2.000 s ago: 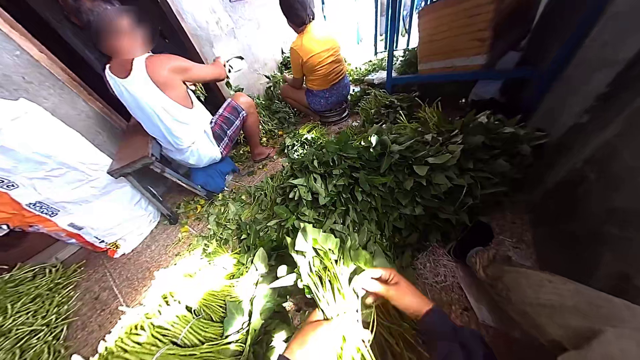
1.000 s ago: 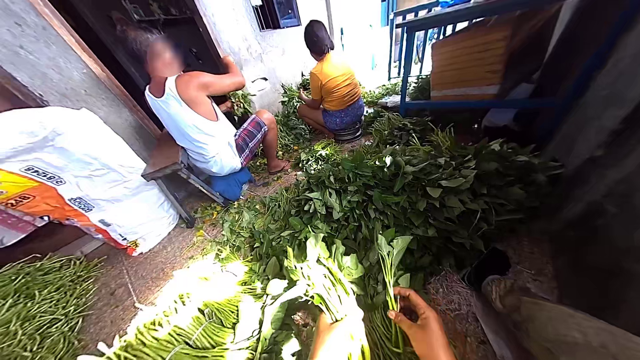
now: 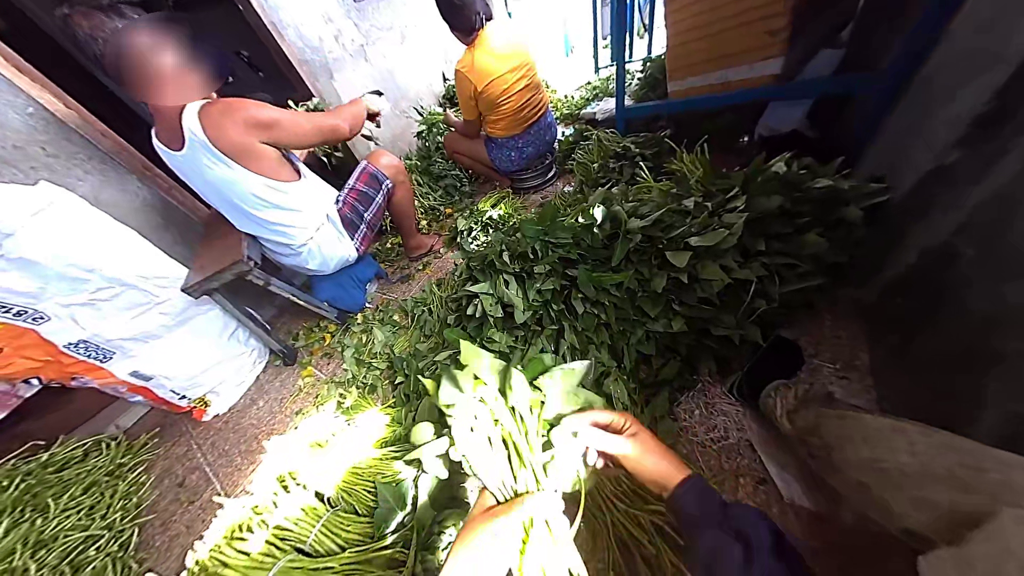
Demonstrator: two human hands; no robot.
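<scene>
My left hand (image 3: 508,532) is closed round the stems of a bunch of leafy greens (image 3: 512,432), held upright at the bottom centre and partly washed out by sunlight. At the bunch's right side, my right hand (image 3: 620,448) has its fingers bent on a leaf or stem of it; glare blurs the fingertips. Behind both hands spreads a large heap of leafy greens (image 3: 624,264). Bundled green stems (image 3: 320,520), some tied with a string, lie to the left of my left hand. More loose stems (image 3: 632,520) are below my right hand.
A person in a white tank top (image 3: 248,184) sits on a low wooden bench (image 3: 232,256) at left. Another person in a yellow shirt (image 3: 502,88) sits low farther back. A printed white sack (image 3: 120,296), long green beans or stems (image 3: 72,496) and a blue metal frame (image 3: 752,100) surround the heap.
My right hand has moved from a separate leafy stem on the right to the side of the bunch in my left hand. The seated person's arm at left has come down.
</scene>
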